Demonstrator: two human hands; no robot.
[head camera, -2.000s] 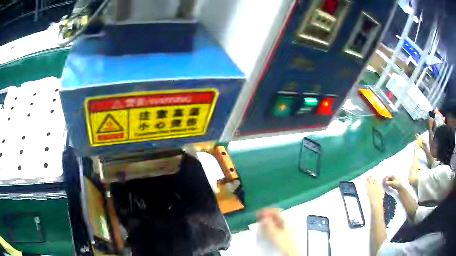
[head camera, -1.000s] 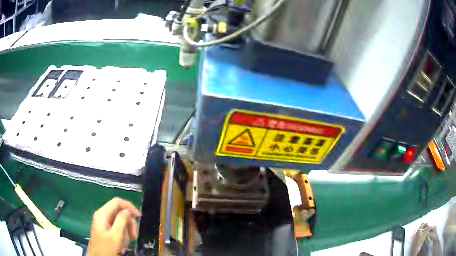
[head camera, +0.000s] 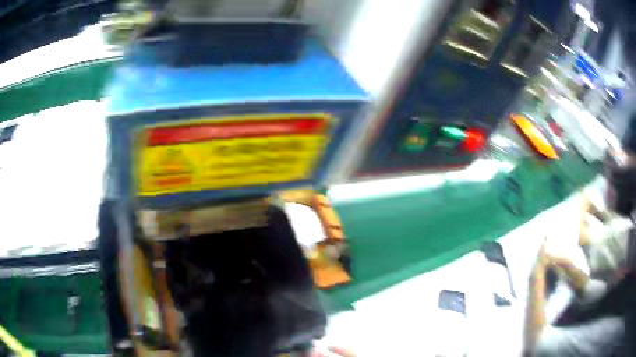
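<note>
The picture is blurred. The blue press head housing (head camera: 237,84) with its yellow-red warning label is at centre left. The metal press head (head camera: 206,221) sits close under it. The shiny black cover (head camera: 240,286) lies below, with the tan-brown fixture (head camera: 150,293) on its left. The orange-brown side block (head camera: 329,240) with a white wad is on the right. What looks like fingers of my right hand (head camera: 336,351) just shows at the bottom edge, cut off; I cannot tell if they hold anything. My left hand is out of view.
Phone frames (head camera: 452,301) lie on the white bench edge at lower right, others on the green belt (head camera: 411,216). Another person's arms (head camera: 540,293) are at right. The control box (head camera: 425,90) stands behind the belt, the blister tray (head camera: 52,181) at left.
The view has swung right since a second ago. The press head has risen from its lowered position. My left hand, seen beside the fixture then, has left the picture. Fingers now show at the bottom edge.
</note>
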